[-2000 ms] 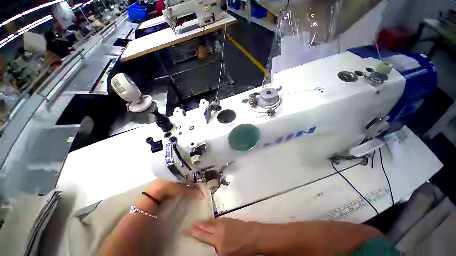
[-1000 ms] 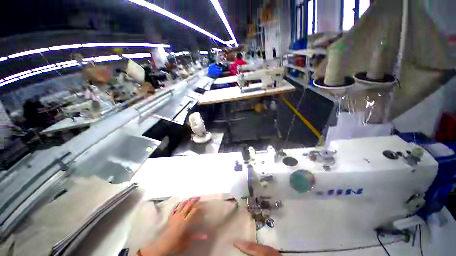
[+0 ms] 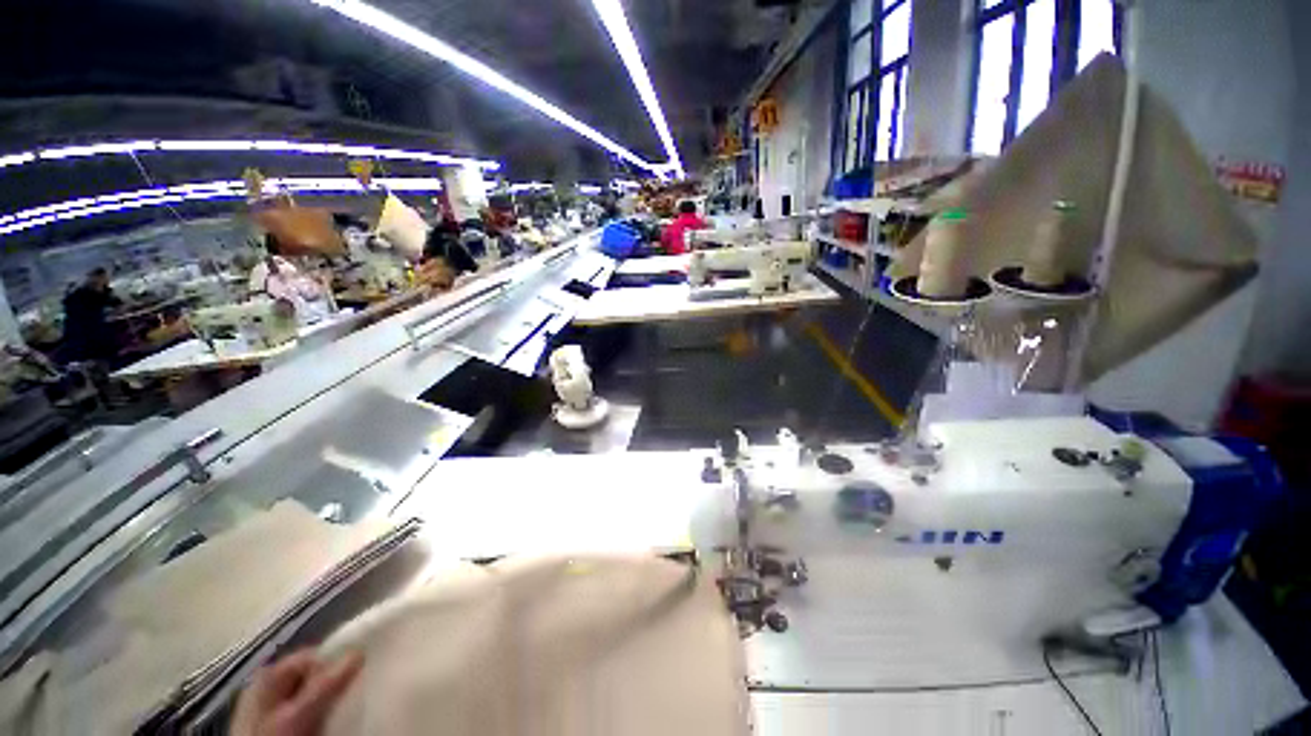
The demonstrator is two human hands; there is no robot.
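A beige fabric panel (image 3: 561, 647) lies on the white table, left of the needle area (image 3: 755, 590) of the sewing machine (image 3: 935, 575). Its right edge is beside the presser foot. My left hand (image 3: 295, 697) is at the bottom left, at the panel's left side, blurred and cut off by the lower edge. Its fingers are bent, and whether they grip the fabric cannot be told. My right hand is out of the picture. A stack of cut panels (image 3: 187, 611) with dark edges lies at the far left.
A small white fan (image 3: 572, 385) stands behind the table. A long metal trough (image 3: 360, 360) runs along the left. Thread cones (image 3: 945, 256) stand behind the machine, with beige cloth (image 3: 1172, 245) hanging by them. Black cables (image 3: 1057, 676) are at the lower right. People sit at machines far left.
The view has tilted up. My left hand has moved from the panel's middle to its left side. My right hand has left the picture. The panel shows more fully, nearly uncovered.
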